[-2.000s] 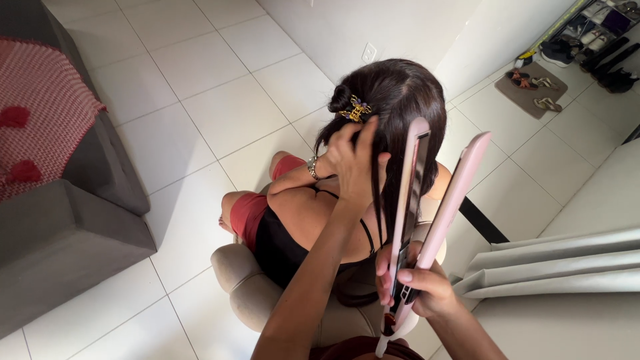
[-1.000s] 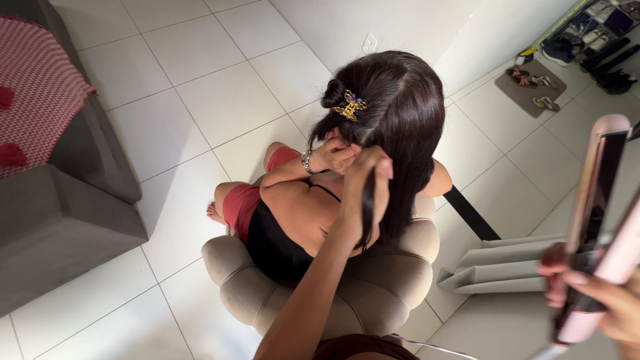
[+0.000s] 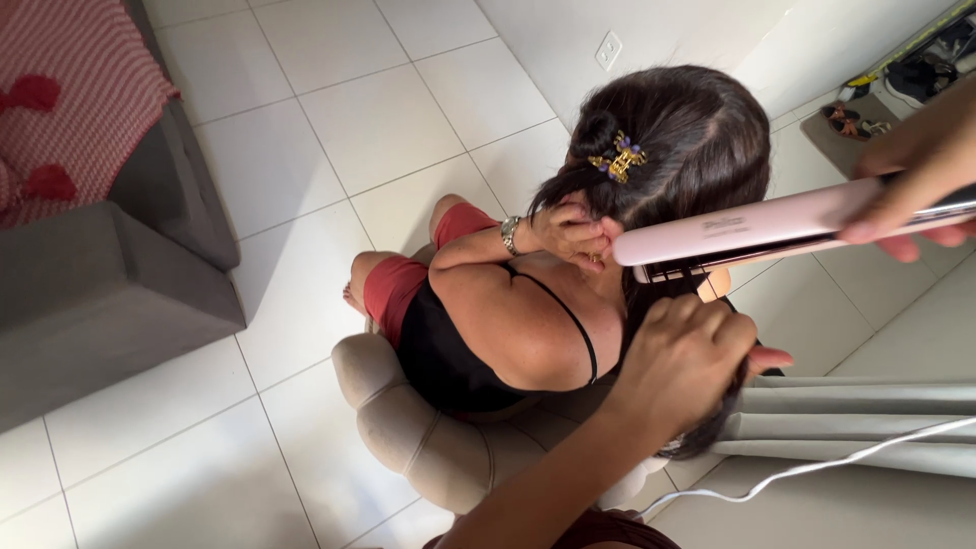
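My left hand (image 3: pixel 686 358) is closed around a section of dark hair (image 3: pixel 713 427) of a seated person whose back is toward me. My right hand (image 3: pixel 919 183), partly cut off at the right edge, grips a pink hair straightener (image 3: pixel 747 221). Its plates lie across hair strands just above my left hand, near the neck. A gold and purple claw clip (image 3: pixel 621 158) holds other hair up on the person's head. The seated person's own hand (image 3: pixel 572 232), with a metal wristwatch (image 3: pixel 509 234), is raised to the neck beside the straightener's tip.
The person sits on a beige tufted chair (image 3: pixel 457 450). A white power cord (image 3: pixel 762 492) runs at lower right beside a pale curtain (image 3: pixel 854 404). A grey sofa (image 3: pixel 114 305) with a red-and-white throw (image 3: pixel 84 99) is at left. Sandals (image 3: pixel 845 122) lie on a mat at upper right.
The straightener has come in from the right edge and now lies over the hair near the neck. My left hand has moved down and to the right with the hair section.
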